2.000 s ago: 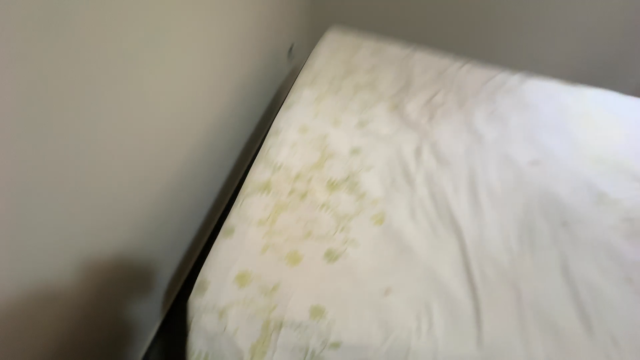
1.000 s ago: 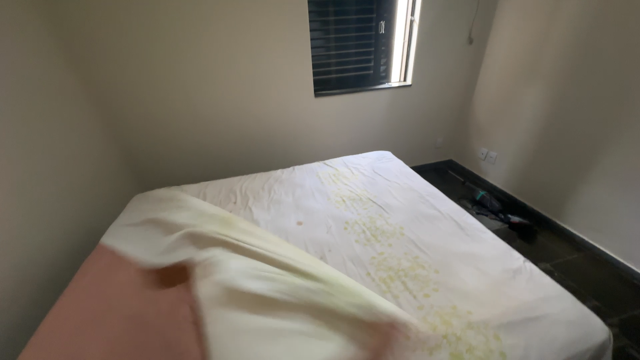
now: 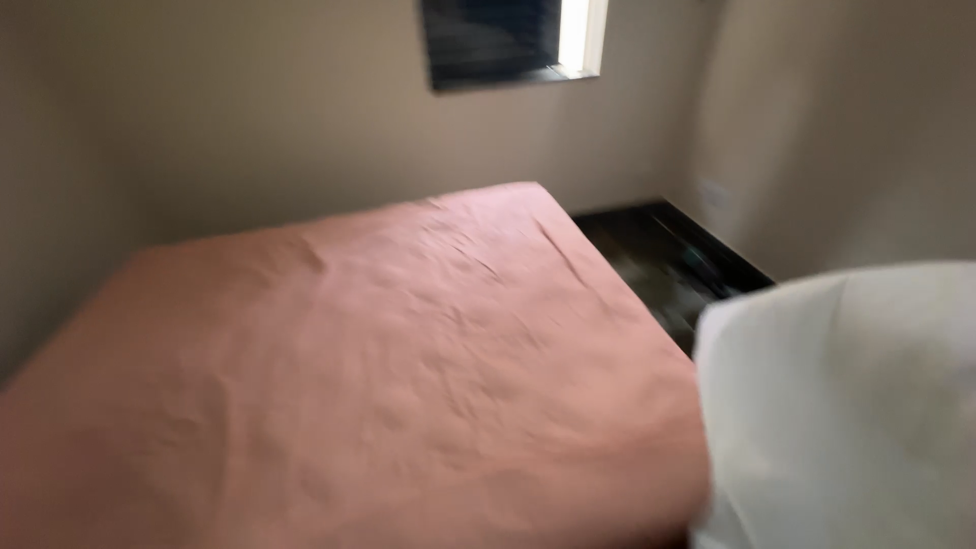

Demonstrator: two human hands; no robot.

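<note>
A bed covered with a wrinkled pink sheet [image 3: 396, 366] fills the lower left and middle of the head view. At the right edge a pale, whitish cloth [image 3: 831, 412] is raised above the near right side of the bed and hides what lies behind it. Neither my left hand nor my right hand shows in the frame, so what they hold cannot be seen. The view is blurred.
Beyond the bed is a beige wall [image 3: 290, 114] with a dark window [image 3: 496, 42]. Right of the bed lies a dark floor [image 3: 633, 252] with blurred objects on it. An outlet plate [image 3: 713, 194] sits on the right wall.
The pale, green-patterned cloth that lay over the bed one second ago is off it, and the pink sheet beneath is uncovered. A pale cloth now shows at the right.
</note>
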